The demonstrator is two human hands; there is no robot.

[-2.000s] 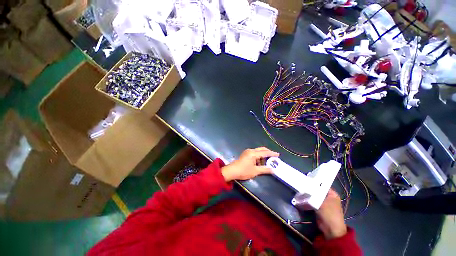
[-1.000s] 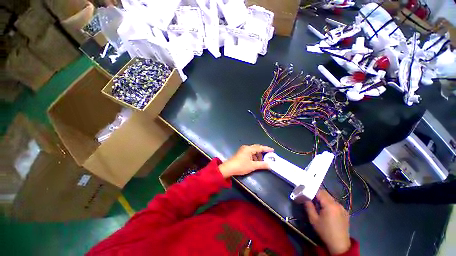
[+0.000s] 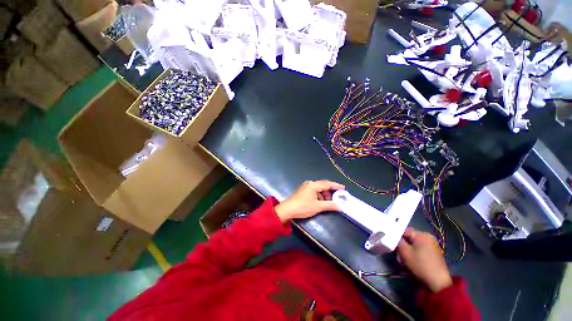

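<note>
A white plastic housing (image 3: 375,221) is held just above the bench near its front edge, its narrow arm to the left and its wider box-like end to the right. My left hand (image 3: 310,200) grips the tip of the narrow arm. My right hand (image 3: 423,252) holds the lower right side of the wide end; its fingertips are partly hidden by the housing. A fan of orange, red and dark wire leads (image 3: 376,128) lies behind the housing. One lead with a small end (image 3: 381,274) lies near the front edge.
A carton of small metallic components (image 3: 175,103) and a white housing pile (image 3: 251,37) are at back left. White-and-red subassemblies (image 3: 476,81) lie at back right. A silver-grey machine (image 3: 517,204) stands right, beside a dark cylinder (image 3: 533,247). A large open box (image 3: 141,194) is at left.
The housing first shifted slightly up and left. My right hand has since moved right and up along its wide end. My left hand has kept its grip on the arm.
</note>
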